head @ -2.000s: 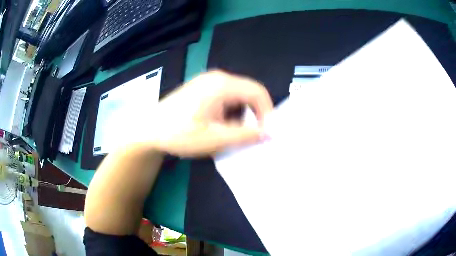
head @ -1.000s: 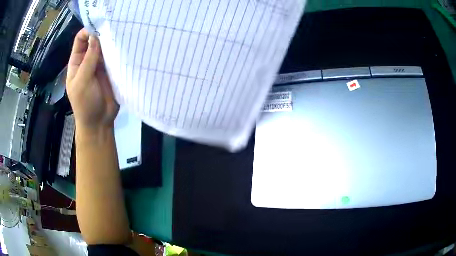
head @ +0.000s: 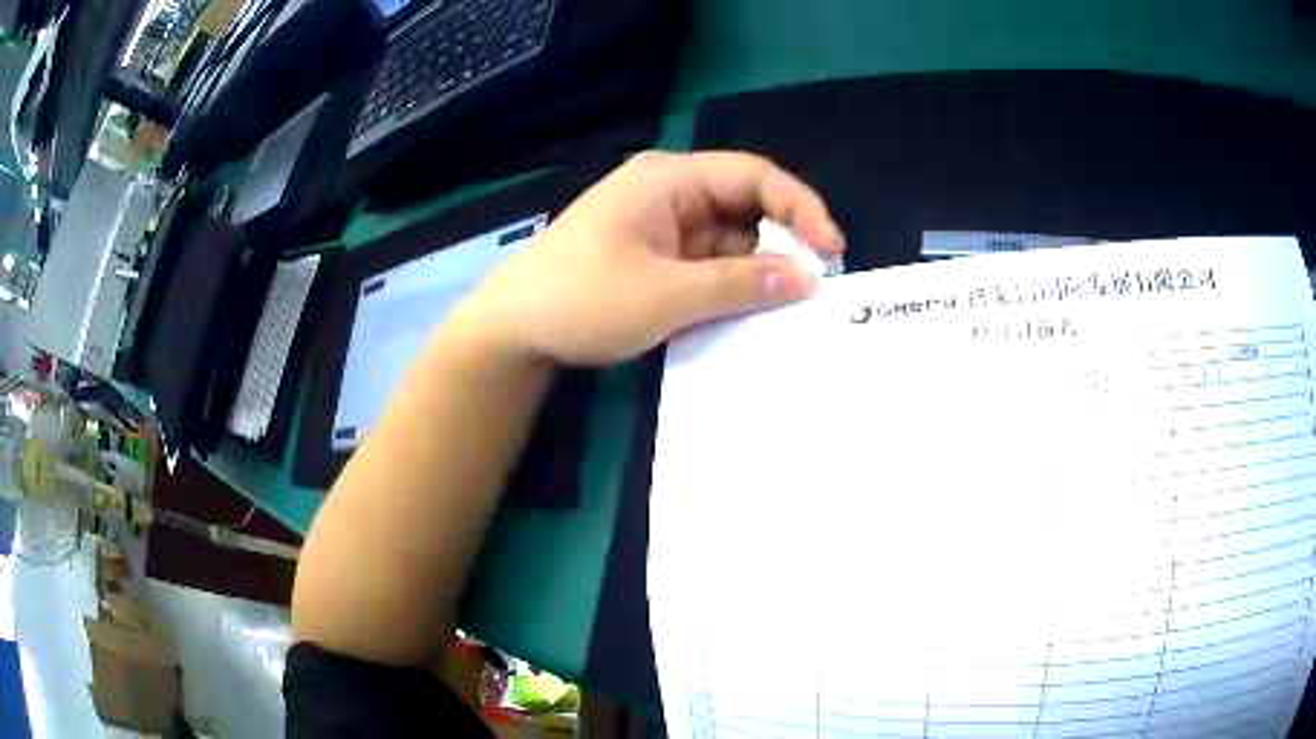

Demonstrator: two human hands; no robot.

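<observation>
My left hand (head: 657, 260) holds a corner of the large white record sheet (head: 924, 505) between thumb and fingers, with a small crumpled white piece (head: 787, 248) at the fingertips. The sheet lies face up, with a printed heading along its top and a ruled table below. It covers nearly all of the closed silver laptop (head: 996, 243); only part of the hinge strip shows above the sheet. A black pad (head: 895, 152) is under the laptop. My right hand is not in view.
Another silver laptop (head: 433, 318) lies on a black pad at left. An open laptop with a dark keyboard (head: 455, 65) stands at upper left. The green mat (head: 534, 578) shows between the pads. Cluttered shelves and boxes (head: 130, 657) are at far left.
The sheet was lifted at upper left, showing the laptop; it is now down over the laptop with its heading at the top. My left hand has moved right with it.
</observation>
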